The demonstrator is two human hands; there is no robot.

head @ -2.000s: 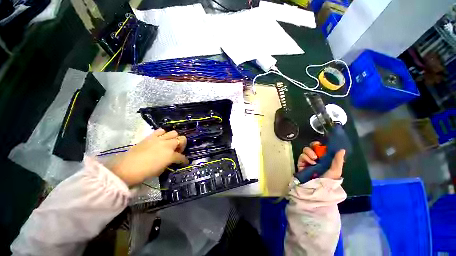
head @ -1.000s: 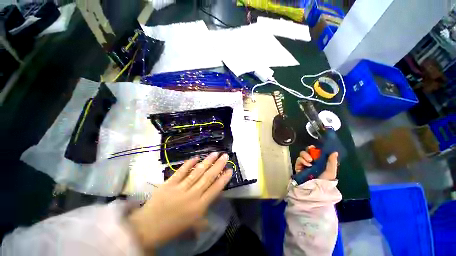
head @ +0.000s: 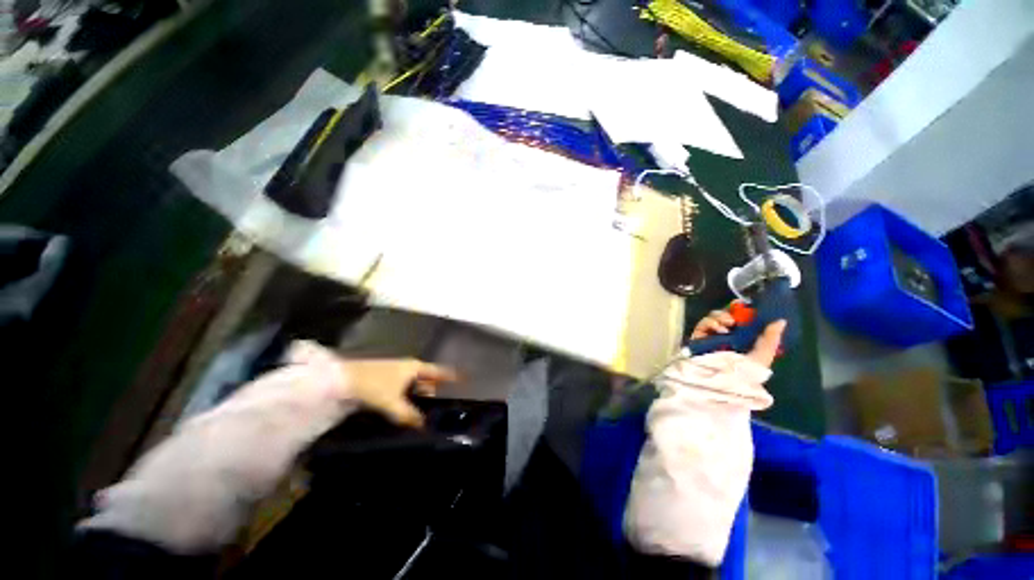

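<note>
My left hand (head: 391, 383) is in front of the board's near edge, low in the picture and blurred. Its fingers are bent at the top edge of a shiny black object (head: 471, 428), likely a black plastic housing; whether they grip it cannot be told. My right hand (head: 737, 334) is closed on the dark blue soldering gun (head: 773, 308) with its orange-red trigger, nose pointing away beside a white spool (head: 748, 278). A white sheet (head: 488, 244) lies on the pale work board (head: 655, 323). Another black housing (head: 323, 159) lies on bubble wrap at the left.
Blue and brown wires (head: 544, 130) lie behind the sheet, with white papers (head: 635, 96) beyond. A dark oval object (head: 681, 265), white cord and yellow tape roll (head: 785, 215) are at the right. Blue bins (head: 890, 275) stand right of and below the bench.
The black housings on the white sheet are gone from there. My left hand has moved down past the board's near edge. The view has turned; my right hand still holds the gun.
</note>
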